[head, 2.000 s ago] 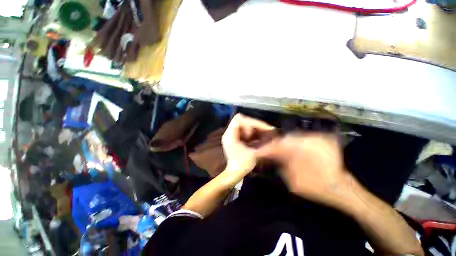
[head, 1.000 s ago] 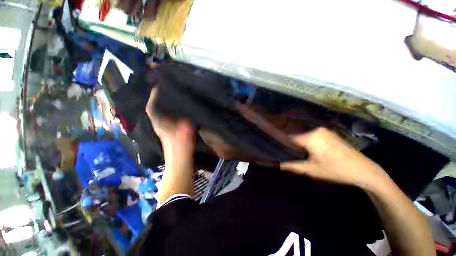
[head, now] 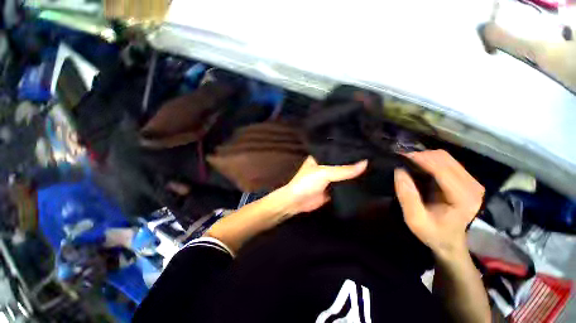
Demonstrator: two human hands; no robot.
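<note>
A bunched black garment piece (head: pixel 354 135) is held up in front of the table's near edge. My left hand (head: pixel 319 183) grips its left side, with the thumb on top. My right hand (head: pixel 442 192) is at its right side, fingers bent around dark cloth; the exact grip is hard to see against the black shirt. A stack of brown pieces (head: pixel 259 154) with layered folded edges lies left of the black piece, below the table edge. Another brown piece (head: pixel 183 117) lies further left, with a thin red line beside it.
The white table (head: pixel 316 38) spans the top, its worn edge slanting down to the right. A tan board (head: pixel 537 47) lies at its upper right. A blue plastic bag or crate (head: pixel 82 208) is at lower left. A red basket (head: pixel 546 299) is at lower right.
The black piece, stretched between both hands a second ago, is now bunched. My left hand has moved right, towards my right hand. The layered brown stack shows again.
</note>
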